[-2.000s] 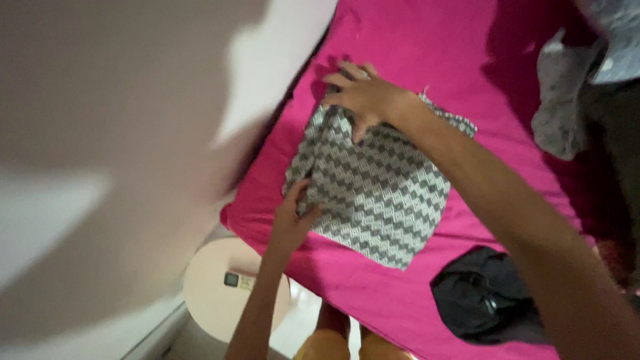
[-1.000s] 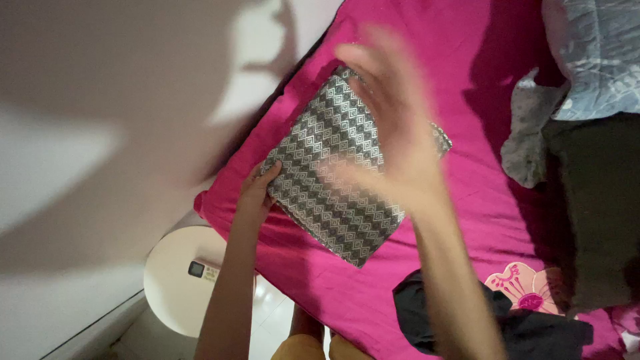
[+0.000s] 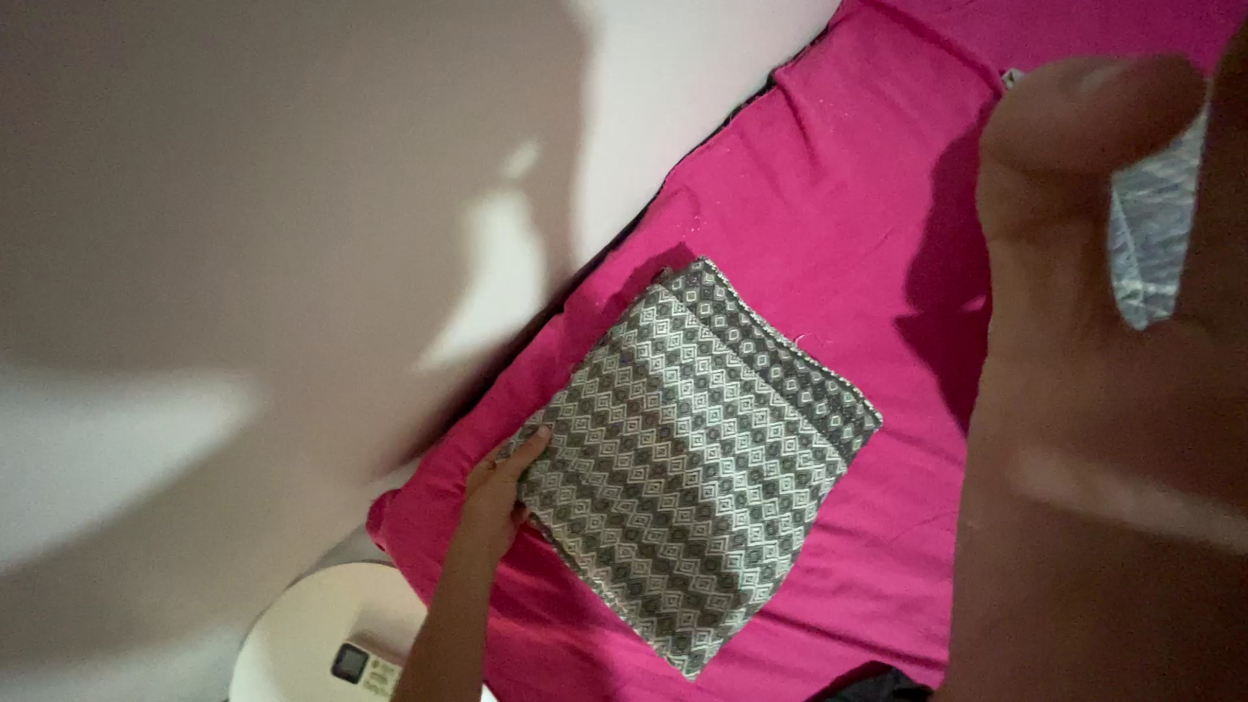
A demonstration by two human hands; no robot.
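A folded cloth with a grey and white diamond pattern point(image 3: 692, 458) lies on a bright pink bed sheet point(image 3: 877, 244). At its left corner, my left hand point(image 3: 507, 483) grips the edge, thumb on top and the other fingers mostly hidden beneath. My right hand point(image 3: 1092, 244) is raised very close to the camera on the right, large and blurred, away from the cloth. Its thumb and a finger stand apart with a gap between them; whether anything is held beyond the frame's edge is hidden.
A pale wall point(image 3: 292, 244) runs along the bed's left edge. Below left stands a round white table point(image 3: 292, 624) with a remote control point(image 3: 366, 668) on it. Black fabric point(image 3: 873, 684) shows at the bottom edge. Light blue patterned fabric point(image 3: 1155, 224) is partly visible behind my right hand.
My right hand has moved off the patterned cloth and up toward the camera at the right. The cloth is folded more compactly than two seconds ago. My left hand remains at its left side.
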